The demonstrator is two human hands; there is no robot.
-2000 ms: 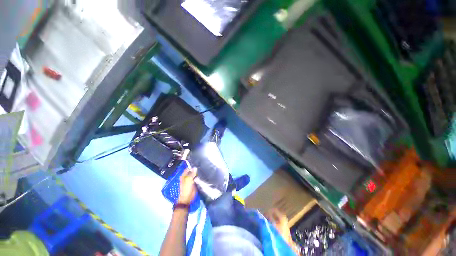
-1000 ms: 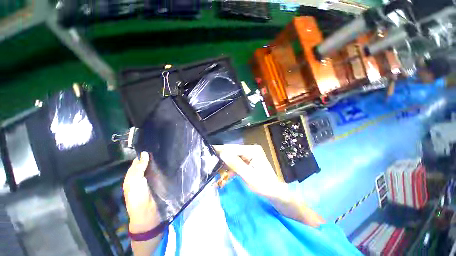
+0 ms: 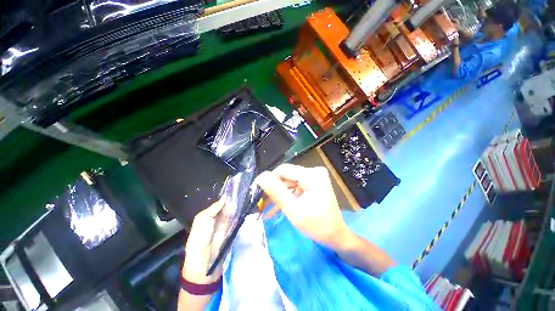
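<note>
My left hand (image 3: 204, 237) grips a glossy black panel assembly (image 3: 234, 203) with wrinkled clear film, turned nearly edge-on in front of my chest. A small clip (image 3: 252, 131) shows at its upper end. My right hand (image 3: 307, 197) is at the panel's right edge with curled fingers; what is between the fingertips is hidden. Behind the panel, another film-covered panel (image 3: 226, 135) lies on a black foam-lined tray (image 3: 173, 167).
An open carton of clips (image 3: 358, 159) stands right of the tray. Orange press fixtures (image 3: 325, 85) are beyond it, with a seated person (image 3: 490, 39). Stacked glossy blister trays (image 3: 122, 64) are upper left. Another film-covered panel (image 3: 91, 212) lies at left. Red-and-white stacks (image 3: 508, 164) stand right.
From the floor-facing view, the head has turned to the bench. Since one second ago, the held panel has tilted from face-on to nearly edge-on, and its left-side clip no longer shows.
</note>
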